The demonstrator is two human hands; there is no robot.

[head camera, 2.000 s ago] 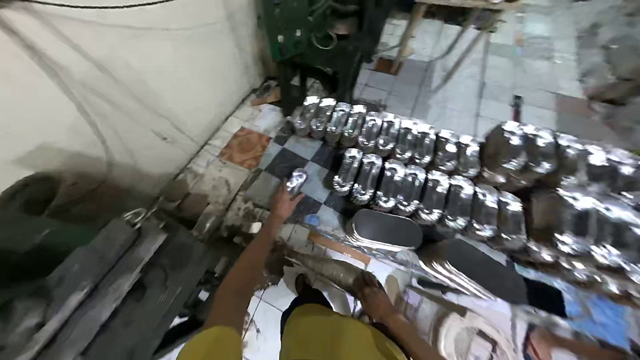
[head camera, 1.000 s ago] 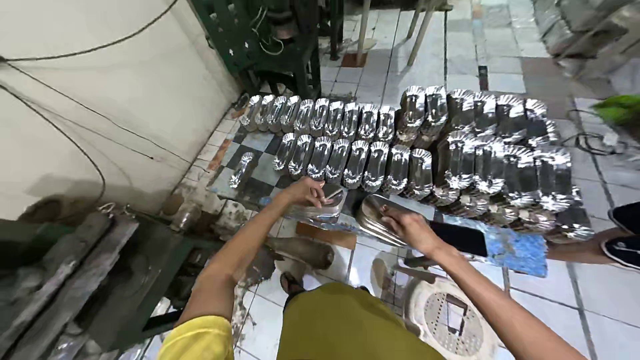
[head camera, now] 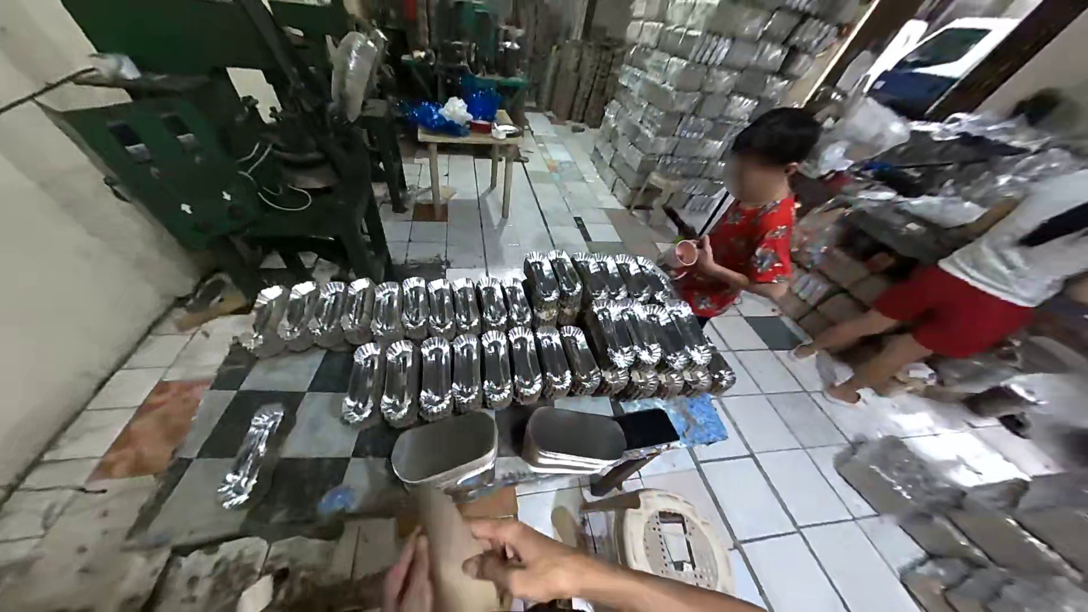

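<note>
Between my hands is a blurred, flat, light-coloured piece [head camera: 455,548], perhaps a stack of sheets. My left hand [head camera: 410,569] holds its left side and my right hand [head camera: 527,557] pinches its right side. Just beyond them, an oval-ended stack of flat sheets [head camera: 446,446] lies at the edge of the checkered surface, and a second such stack [head camera: 576,435] lies to its right. Behind them stand two rows of fluted, shiny foil trays [head camera: 467,374], piled higher at the right. One foil tray [head camera: 252,455] lies apart on the left.
A dark phone-like slab [head camera: 648,427] lies beside the right stack. A white plastic stool [head camera: 676,544] stands at lower right. Green machinery [head camera: 170,161] is at upper left. A person in a red patterned shirt [head camera: 752,246] stands past the trays; another person [head camera: 977,289] bends at far right.
Both my hands have moved nearer to my body and now hold a light-coloured piece together. The view has tilted up, showing more of the room.
</note>
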